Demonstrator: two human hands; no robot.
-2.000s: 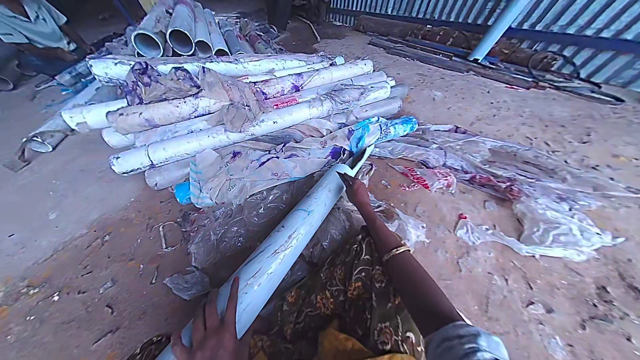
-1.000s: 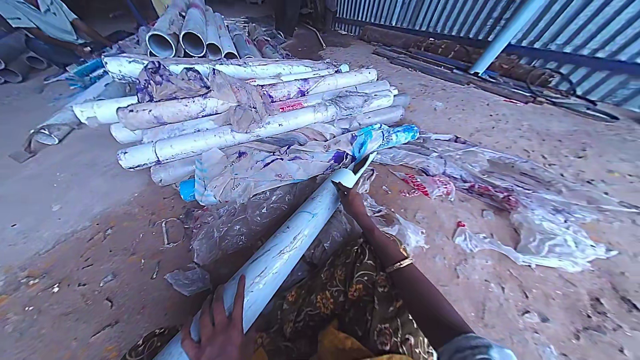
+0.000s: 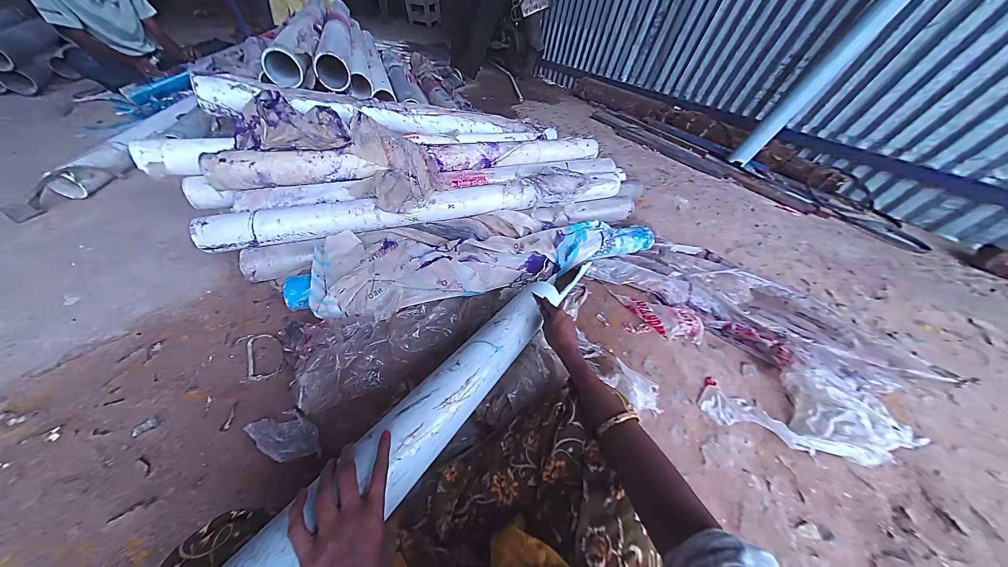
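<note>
A long pale blue-white roll or tube (image 3: 441, 390) slants from the bottom edge up to the middle of the view, across the patterned cloth over my lap (image 3: 512, 488). My left hand (image 3: 342, 504) lies on its near part with the fingers spread. At its far end is my right hand (image 3: 557, 323), closed around a small dark object whose kind I cannot tell. A pale flap or strip (image 3: 573, 285) stands up from the roll's end beside that hand. Just beyond, a tube wrapped in printed plastic (image 3: 441, 272) lies crosswise.
Several white, purple-stained tubes (image 3: 409, 209) lie piled ahead, with open-ended tubes (image 3: 285, 67) behind. Crumpled clear plastic (image 3: 835, 409) spreads over the dirt floor at right. A slanted pole (image 3: 819, 83) stands by the corrugated metal wall (image 3: 677, 63). Another person (image 3: 106, 31) is at the upper left.
Both hands stay at about the same places on the roll. The other person's arms show more fully at the upper left now, as the view has shifted slightly.
</note>
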